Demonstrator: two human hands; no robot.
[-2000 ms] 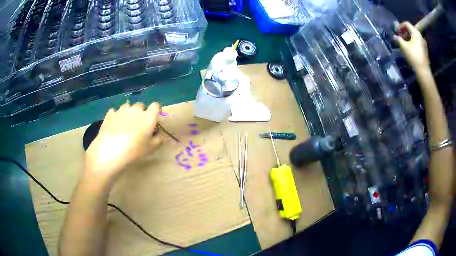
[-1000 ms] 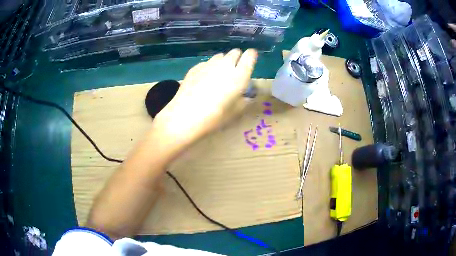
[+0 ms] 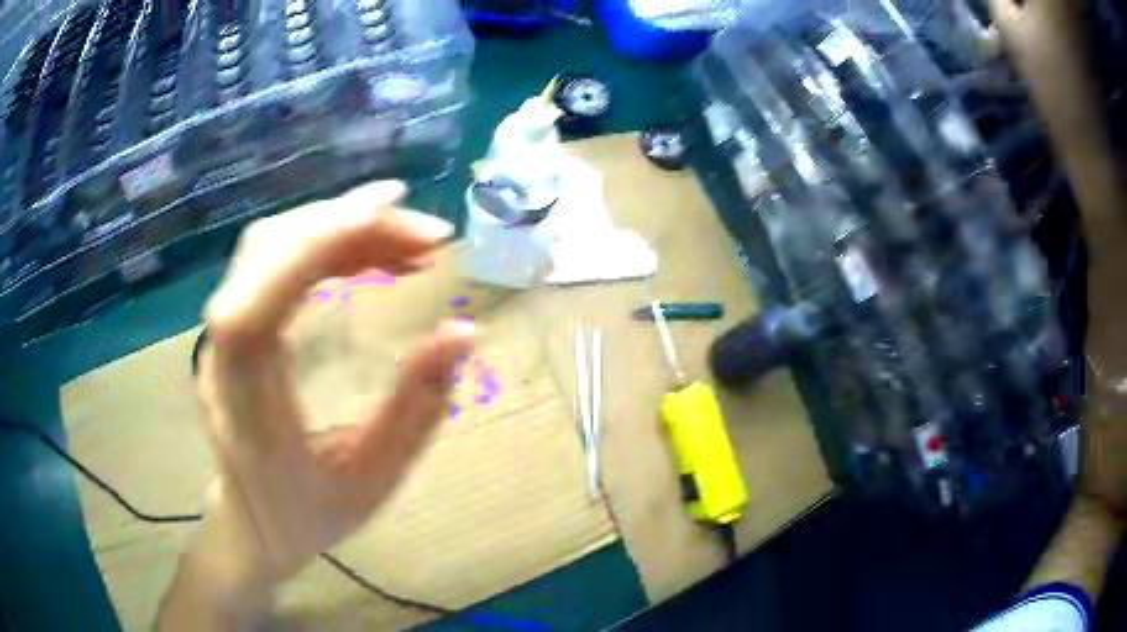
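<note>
My left hand (image 3: 278, 432) is blurred over the left part of the tan cardboard (image 3: 494, 494), thumb and fingers apart, with nothing visible between them. A sliver of the round black pad (image 3: 200, 352) shows behind it. My right forearm (image 3: 1081, 161) runs up the right side; its hand is blurred and cut off at the top edge, so its grip cannot be told. Tweezers (image 3: 591, 420), a dark-green-handled tool (image 3: 686, 311) and a yellow handheld tool (image 3: 707, 451) lie on the cardboard. A dark bottle (image 3: 754, 347) lies beside them.
A white pump bottle (image 3: 509, 235), squeeze bottle (image 3: 525, 133) and wipe (image 3: 606, 257) stand at the back. Small black reels (image 3: 583, 96) are behind. Clear trays fill the back left (image 3: 247, 161) and right (image 3: 853, 247). A black cable (image 3: 93, 484) crosses the front. A blue bin (image 3: 655, 27) is at the back.
The view has swung back right since one second ago. My left hand has opened; the small grey thing at its fingertips is no longer visible. My right arm is in view again.
</note>
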